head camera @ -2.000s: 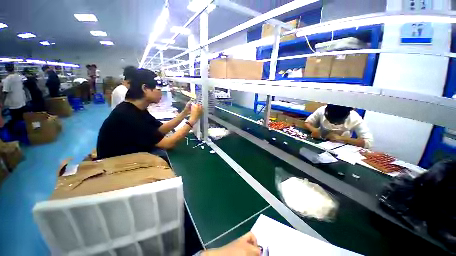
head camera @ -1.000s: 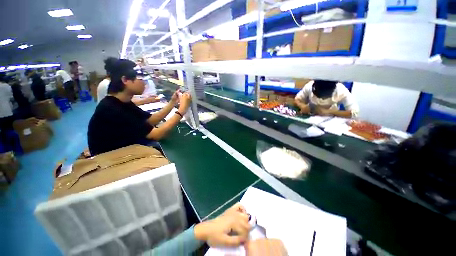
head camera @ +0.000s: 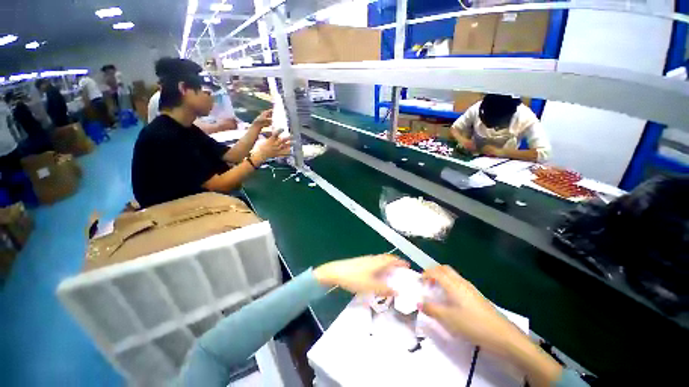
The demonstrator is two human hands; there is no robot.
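A stack of white insert trays (head camera: 363,355) stands at the near edge of the bench, at the bottom centre, with small dark marks and a dark slot on top. My left hand (head camera: 366,273) comes in from the left, its fingers on a small white piece (head camera: 406,290) above the stack. My right hand (head camera: 462,306) holds the same piece from the right. The piece is overexposed, so I cannot tell what it is. A small dark thing shows just under it.
An empty compartment tray (head camera: 181,298) leans on a brown carton (head camera: 162,227) at the left. A bag of small cream parts (head camera: 417,217) lies on the green belt. A black plastic bag (head camera: 634,242) is at the right. A metal rail (head camera: 363,213) runs along the bench. People sit alongside and opposite.
Both hands have come together over the stack and hold the white piece between them. Earlier only my left hand showed, at the stack's edge. The view has shifted, showing more of the stack.
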